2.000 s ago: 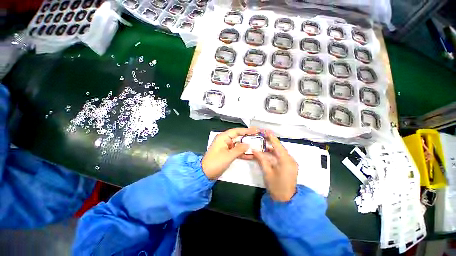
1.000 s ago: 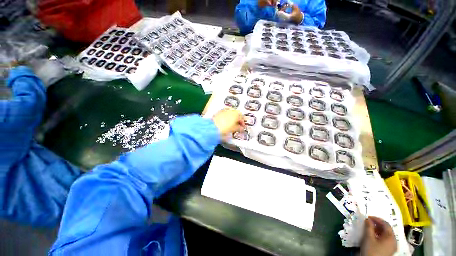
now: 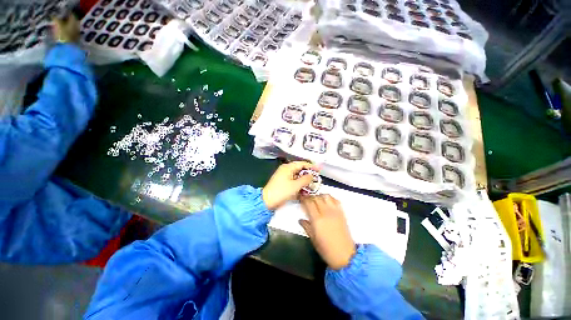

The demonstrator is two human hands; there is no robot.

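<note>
My left hand [image 3: 287, 186] holds a watch-type housing [image 3: 311, 181] in its fingertips, above the white die-cut sheet [image 3: 369, 219]. The housing is a rounded-square ring, partly covered by my fingers. My right hand [image 3: 327, 226] is just below it, over the sheet, with fingers bent and close together; whether it grips anything is hidden. The sheet lies flat on the green bench and shows a dark rectangle at its right end. The blister tray [image 3: 289, 134] behind holds rows of housings, with one bare pocket near its left side.
Loose tiny white bits [image 3: 194, 147] lie on the green bench at left. At right are used backing strips [image 3: 488, 262], a yellow bin [image 3: 518, 225] and a small housing [image 3: 524, 273] below it. More trays [image 3: 241, 28] lie behind. Another person's blue sleeve [image 3: 69, 81] reaches in at far left.
My left hand has come back from the tray's lower left and now holds a housing. My right hand has moved left from the backing strips to beside it. The neighbour's arm reaches farther up.
</note>
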